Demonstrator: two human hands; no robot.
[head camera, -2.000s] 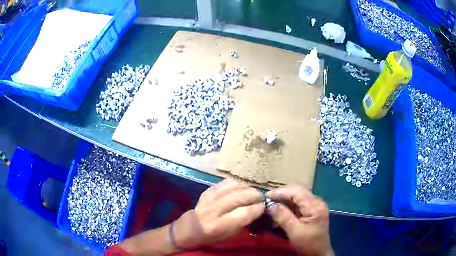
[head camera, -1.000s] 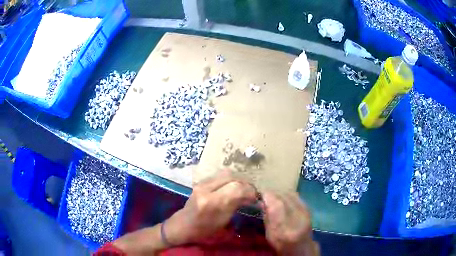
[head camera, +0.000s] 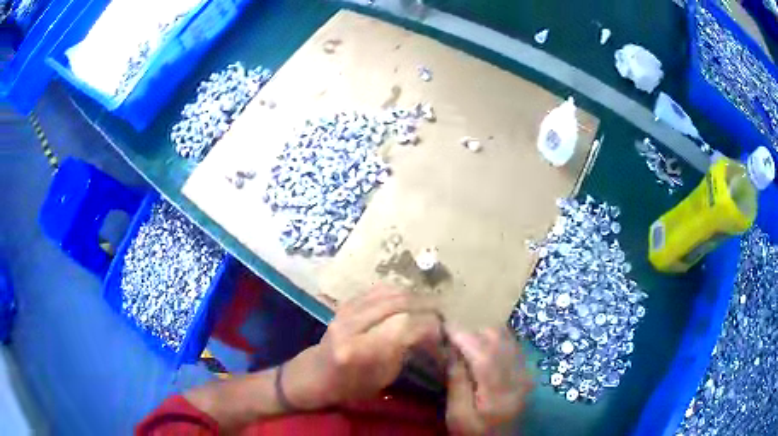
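Note:
My left hand (head camera: 375, 341) and my right hand (head camera: 490, 370) meet at the fingertips over the near edge of the cardboard mat (head camera: 469, 200). The fingers are pinched together and blurred; a small dark piece seems to show between them, but its shape cannot be told. A heap of small metal body pieces (head camera: 324, 183) lies on the mat. A heap of round metal caps (head camera: 584, 298) lies on the green bench to the right. A white-topped piece (head camera: 426, 259) stands on the dark stain just beyond my hands.
A white dropper bottle (head camera: 559, 134) is at the mat's right side. A yellow bottle (head camera: 699, 217) leans further right by a blue bin (head camera: 712, 341). Another metal heap (head camera: 217, 111) is left of the mat. Blue bins (head camera: 158, 328) and a blue stool (head camera: 85, 213) are low left.
The camera view has turned, so the bench appears tilted. My hands have stayed together at the mat's near edge, with the fingers shifted a little. The heaps look unchanged.

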